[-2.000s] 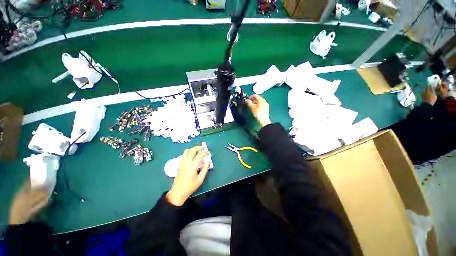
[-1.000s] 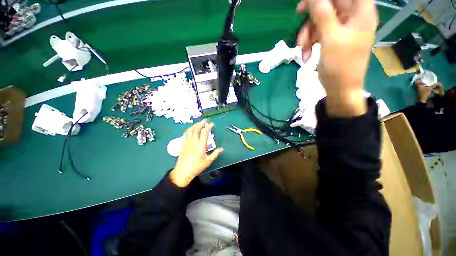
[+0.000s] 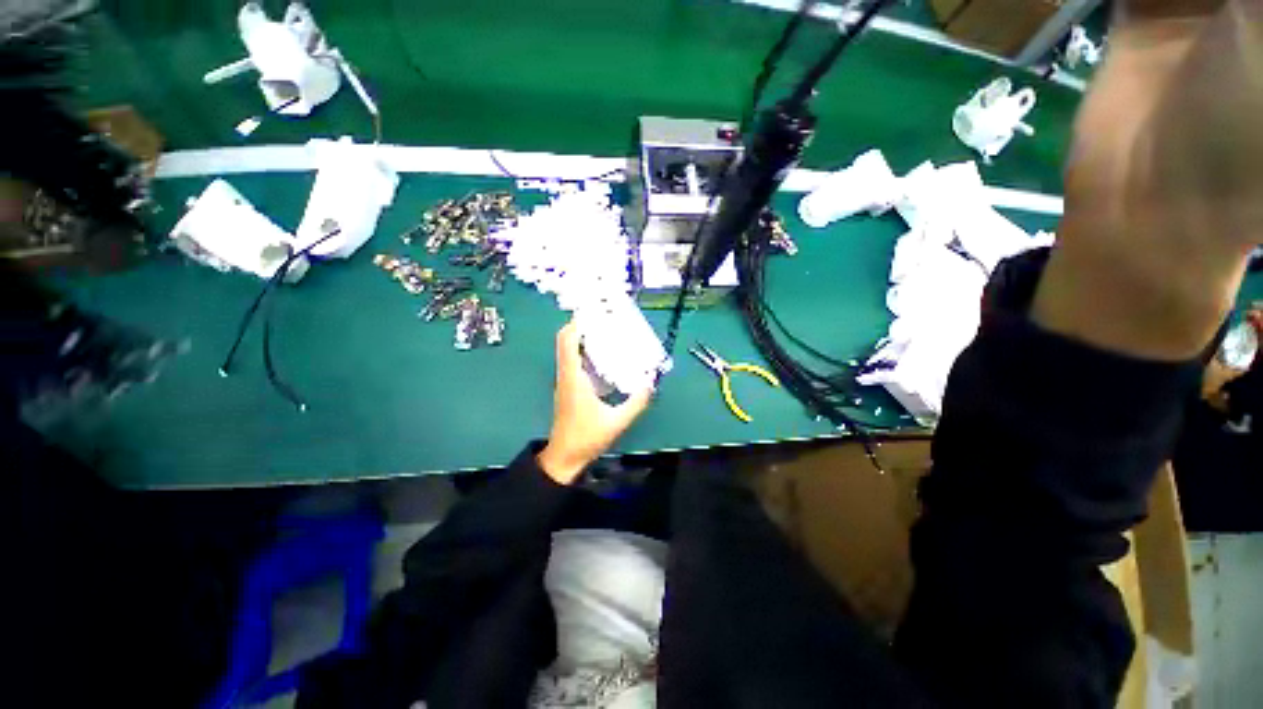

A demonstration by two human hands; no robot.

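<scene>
My left hand [image 3: 589, 416] holds a white plastic housing [image 3: 619, 346] just above the bench near the white heap. My right hand [image 3: 1163, 180] is raised at the upper right, large, blurred and close to the camera; its fingers are cut off or unclear, and whether it holds anything cannot be told. The black electric screwdriver [image 3: 748, 187] hangs tilted over the feeder. A thin dark line runs from its lower end toward the housing; whether it is the bit or a lead is unclear.
The screw feeder [image 3: 686, 180] stands behind the housing. Black cables [image 3: 783, 339] and yellow-handled pliers [image 3: 734, 381] lie right of it. White shells [image 3: 956, 263] are piled farther right. Metal fittings [image 3: 478, 326] and part-assembled units [image 3: 346, 208] lie left. A carton [image 3: 1163, 554] stands lower right.
My left hand has gone from resting over the white part to holding it raised. My right hand went from the cables to up high, then farther right. The screwdriver now tilts. The view has shifted.
</scene>
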